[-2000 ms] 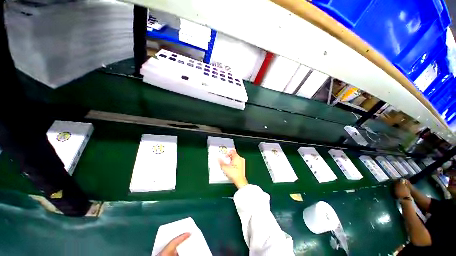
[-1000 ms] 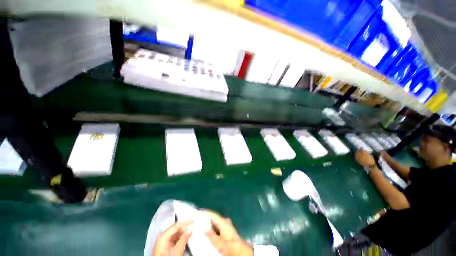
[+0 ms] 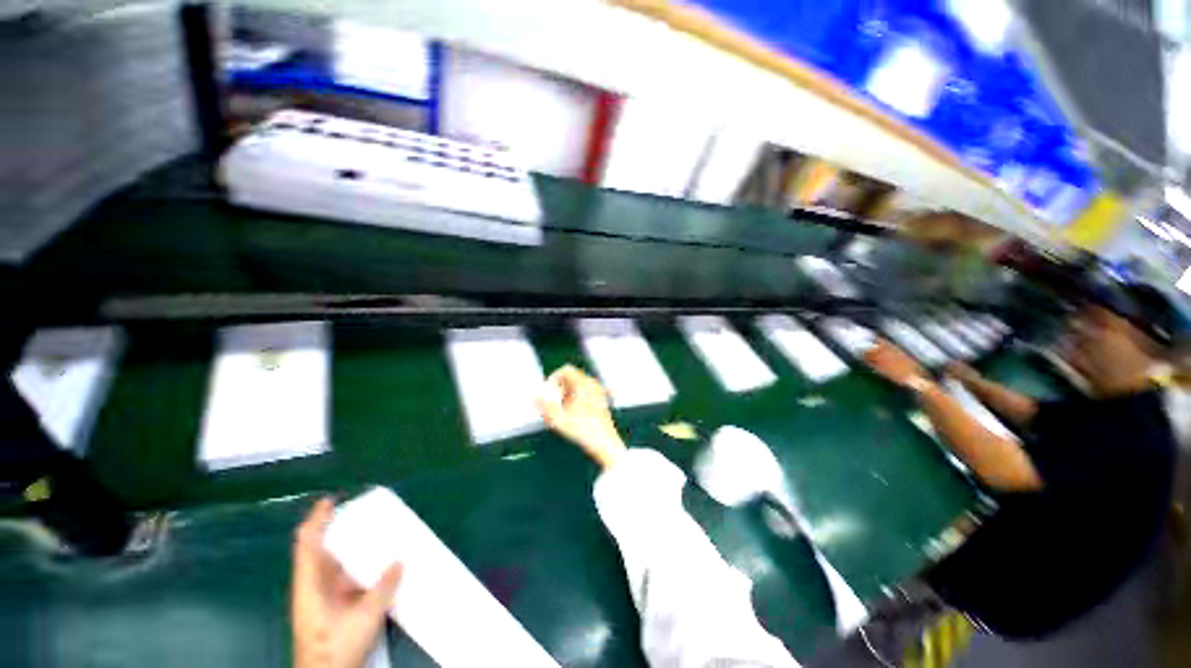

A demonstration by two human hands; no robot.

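My left hand [image 3: 342, 594] grips the end of a long white label strip [image 3: 444, 587] above the green ledge at the bottom. My right hand [image 3: 579, 407] is over the belt, beside the right edge of a white product box [image 3: 496, 381]. Its thumb and fingertips are pinched together; a small white piece seems to be at them, but it is blurred. More white boxes lie in a row on the belt, one [image 3: 268, 392] to the left with a faint yellow mark.
A white roll [image 3: 735, 466] with a hanging tail lies on the ledge [image 3: 536, 561]. A person [image 3: 1045, 444] in black works at the right. A white perforated tray [image 3: 379, 183] stands behind the belt. A black post [image 3: 52, 457] is at left, blue bins [image 3: 901, 65] overhead.
My right hand has left the strip and reached forward over the belt. My left hand has moved left with the strip, now extended. The view has shifted, and the boxes sit differently in it.
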